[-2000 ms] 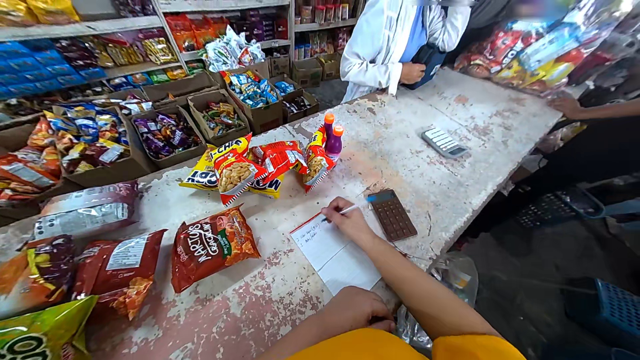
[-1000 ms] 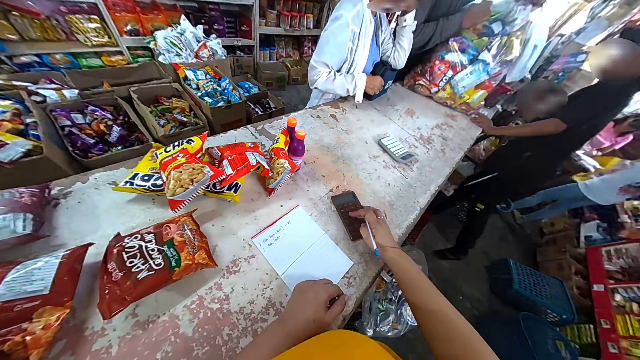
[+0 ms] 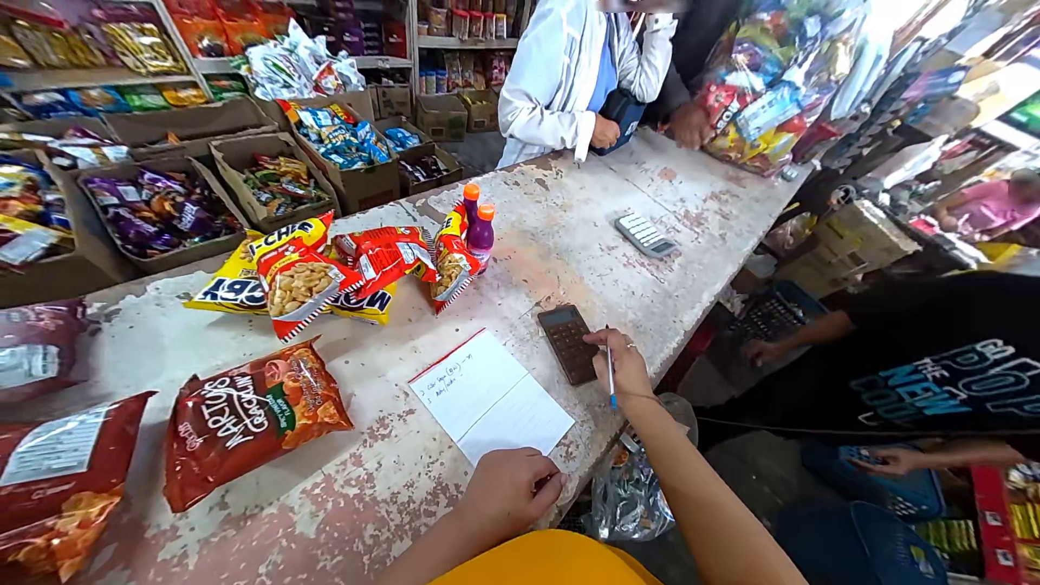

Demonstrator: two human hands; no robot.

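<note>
My right hand (image 3: 624, 370) holds a pen (image 3: 611, 378) between its fingers, and a fingertip rests on the brown calculator (image 3: 570, 345). Left of it lies a white notepad (image 3: 491, 394) with a red top edge and a few handwritten lines. My left hand (image 3: 516, 487), loosely curled, lies over the pad's lower edge; nothing shows in its fingers. Beyond the pad are red and yellow snack bags (image 3: 305, 280) and two purple bottles with orange caps (image 3: 479, 236). A brown-red bag of cracklings (image 3: 256, 418) lies to the left. Farther up the counter sits a white-and-grey calculator (image 3: 644, 236).
Cardboard boxes of packets (image 3: 158, 207) line the counter's far side, below shelves. A person in a white jacket (image 3: 552, 81) stands there with a dark pouch (image 3: 621, 120). A large clear bag of goods (image 3: 756, 106) sits at the far end. At right stands a person in a black shirt (image 3: 934, 366).
My right hand, writing on the notepad two seconds ago, has moved right to the brown calculator, pen still held. The person in black has come nearer on the right. The view has turned right.
</note>
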